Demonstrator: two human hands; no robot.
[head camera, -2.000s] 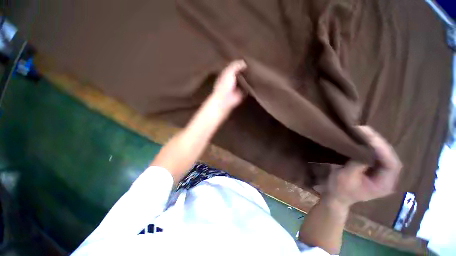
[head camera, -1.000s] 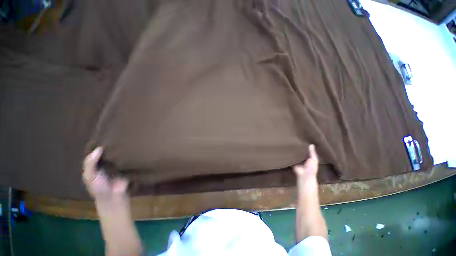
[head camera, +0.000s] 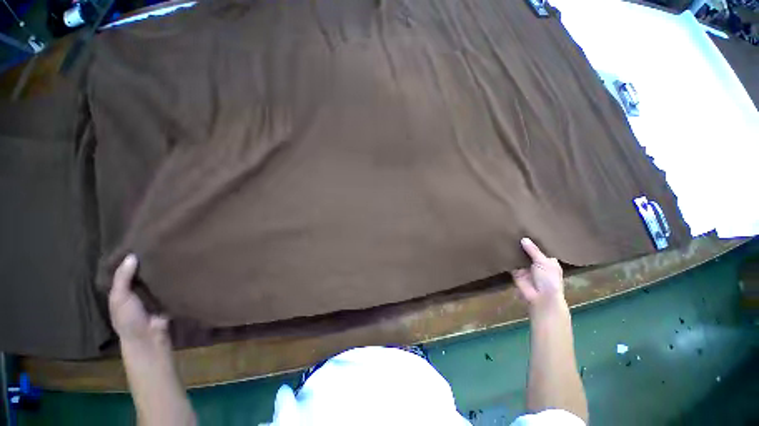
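A dark brown fabric ply (head camera: 333, 191) covers most of the table, with folds across its far and right parts. My left hand (head camera: 137, 308) pinches its near edge at the left, thumb on top. My right hand (head camera: 539, 273) pinches the same edge at the right, thumb on top. Between my hands the edge is slightly raised, with darker cloth showing beneath it. A silver lay weight (head camera: 652, 222) lies on the cloth near its right end.
The wooden table border (head camera: 399, 326) curves along the near side. White underlay paper (head camera: 691, 116) lies at the right, with another metal weight (head camera: 627, 97) at the ragged cloth end. Blue parts (head camera: 25, 391) show at the lower left. The green floor (head camera: 666, 333) has scraps.
My hands have moved wide apart along the near edge. The lifted cloth has come down flatter over the table, and its far left edge now shows. The view has turned.
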